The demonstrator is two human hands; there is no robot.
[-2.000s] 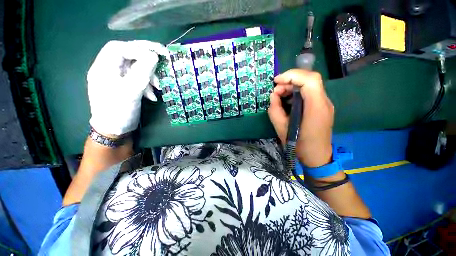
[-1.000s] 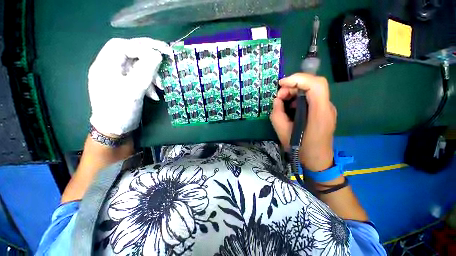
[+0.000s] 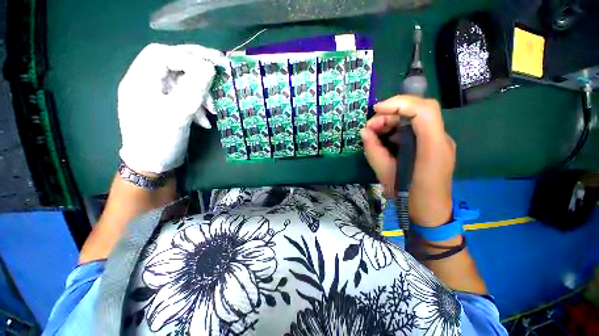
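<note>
A green PCB panel (image 3: 293, 108) with dark parts lies over a purple pad (image 3: 289, 45). My left hand (image 3: 165, 105), in a white glove, grips the panel's left edge at the upper corner. A thin solder wire (image 3: 251, 39) sticks out from the gloved fingertips above the panel. My bare right hand (image 3: 420, 147) holds a soldering iron (image 3: 414, 85) by its dark handle, tip pointing away from me and clear of the panel. My right fingertips are at the panel's right edge; whether they touch it I cannot tell.
A translucent fume hood (image 3: 282, 12) crosses the top. A black tray of silvery shavings (image 3: 473, 56) and a yellow sponge (image 3: 528, 52) in a black stand are at the right. Dark trays (image 3: 20, 131) line the left. A green mat (image 3: 295, 172) covers the bench.
The panel and pad have shifted slightly right. My right hand and the iron have moved a little right, and the iron now points more straight away from me. The left hand keeps its grip.
</note>
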